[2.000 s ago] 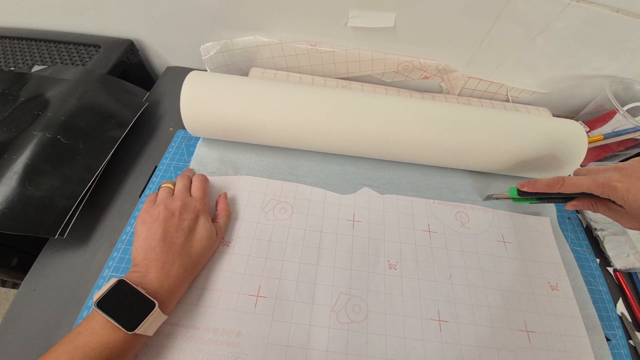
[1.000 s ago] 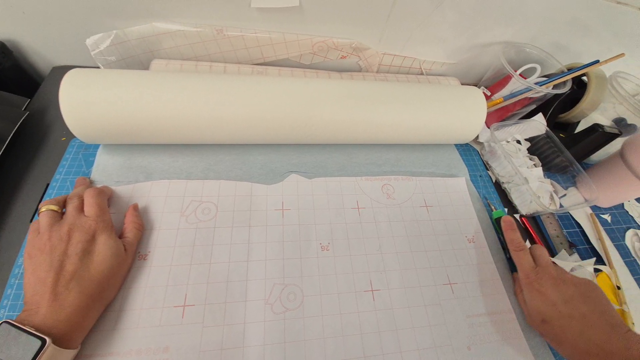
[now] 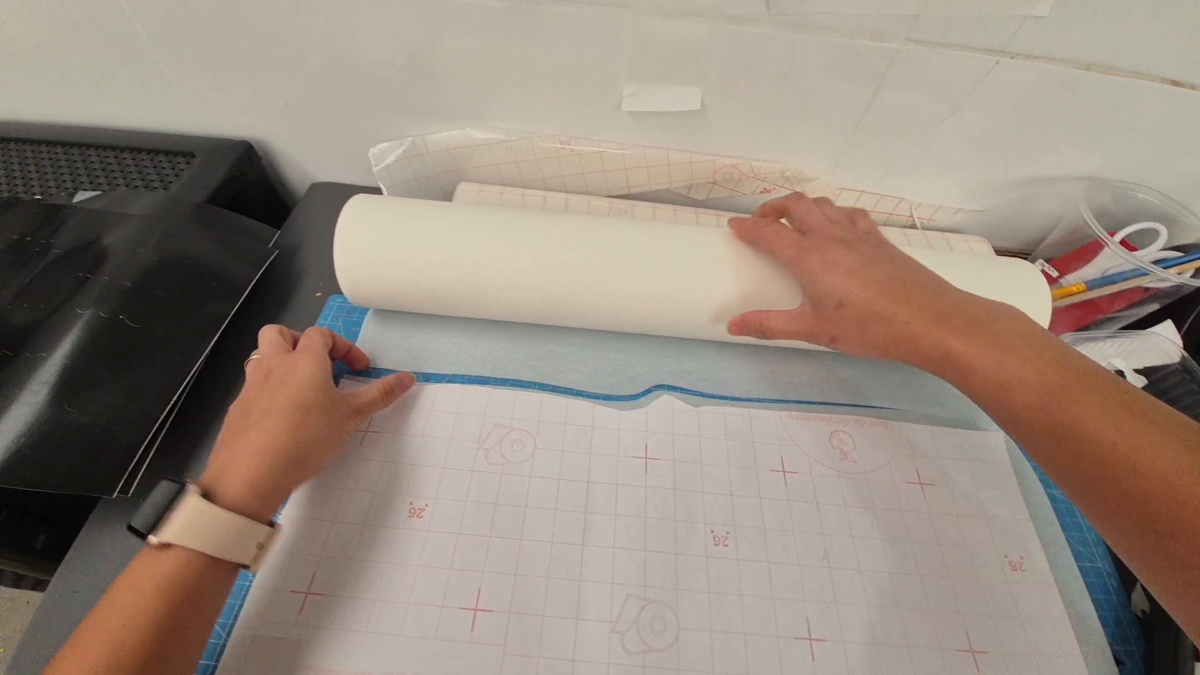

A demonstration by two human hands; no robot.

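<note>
My right hand (image 3: 825, 277) rests on a thick roll of whitish film (image 3: 525, 262), its fingers over the top and its thumb on the front. Translucent film (image 3: 581, 352) runs out from under the roll onto a blue cutting mat (image 3: 1092, 562). A narrow slit shows the mat between this film and the piece lying nearer me. On that piece lies white backing paper (image 3: 562, 525) with a red printed grid. My left hand (image 3: 305, 389) is at the paper's upper left corner, by the cut edge, thumb and fingers apart; whether it pinches the film is unclear.
Behind the roll lie a gridded paper roll (image 3: 600, 202) and crumpled gridded film (image 3: 525, 159) against the wall. Black sheets (image 3: 112, 328) lie at the left beside a black perforated case (image 3: 103, 169). At the right are a clear plastic cup (image 3: 1144, 230), white-handled scissors (image 3: 1139, 239) and brushes (image 3: 1125, 277).
My right hand held a green and black utility knife at the film's right side; it has let go of it and moved onto the roll. A slit has opened across the film.
</note>
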